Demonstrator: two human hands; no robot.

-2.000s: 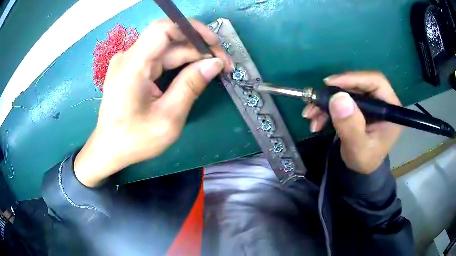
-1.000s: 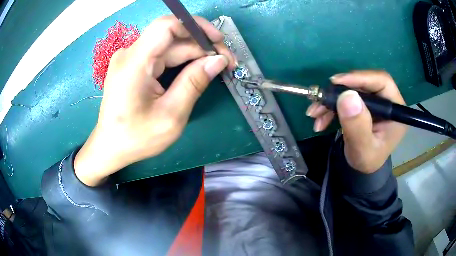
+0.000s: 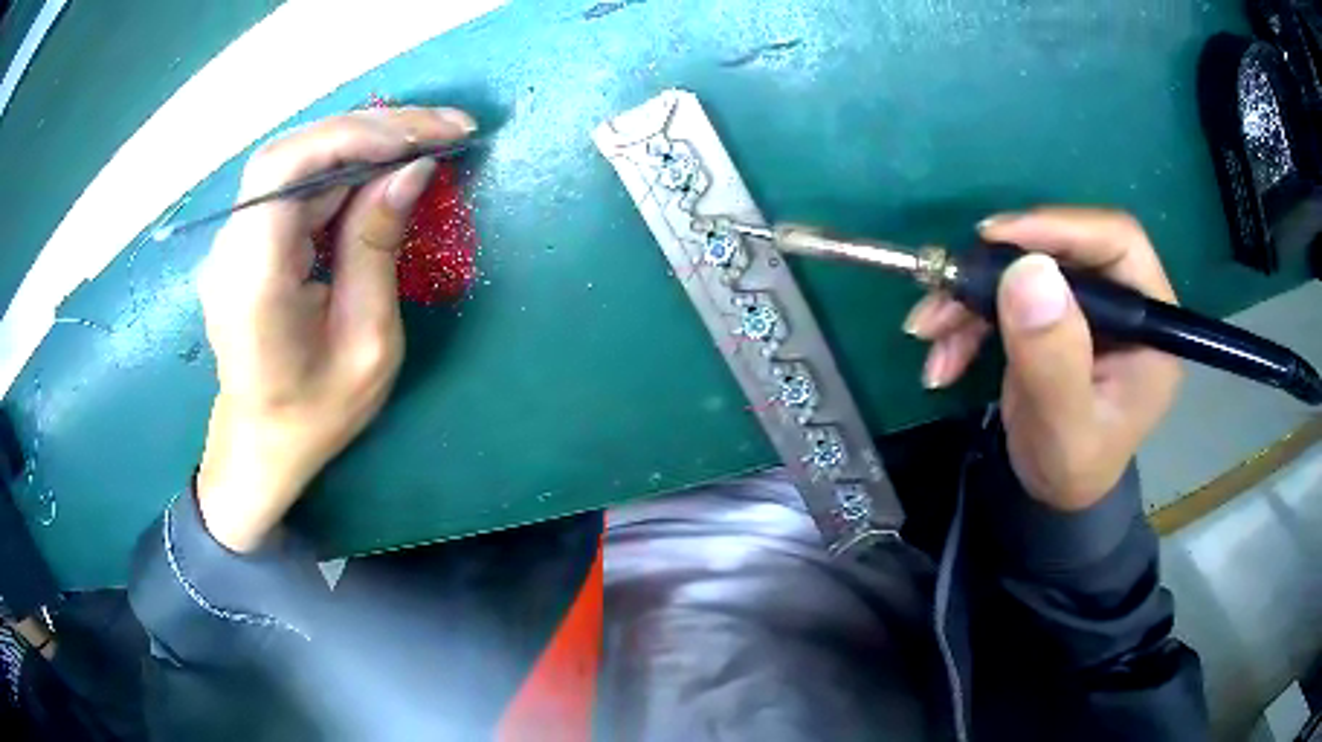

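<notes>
The grey metal jig (image 3: 790,355) lies slanted on the green mat, its lower end over my lap. Several small round silvery components (image 3: 758,322) sit along it, with thin red wires at its left side. My right hand (image 3: 1066,341) holds the soldering iron (image 3: 1145,322); its tip is at the jig's upper part, between the top two components. My left hand (image 3: 297,312) holds dark tweezers (image 3: 326,180) over the pile of red lead wires (image 3: 438,239), left of the jig. The hand partly hides the pile. I cannot tell whether the tweezers hold a wire.
A black stand with a silvery-speckled tray (image 3: 1258,116) is at the upper right. A white strip (image 3: 218,152) crosses the mat at the left. Thin pale threads lie at the far left. The mat's near edge runs above my lap.
My left hand has moved left with the tweezers, from the jig to the red wire pile. The jig's upper end is now uncovered and sits slightly lower. The iron has shifted slightly right.
</notes>
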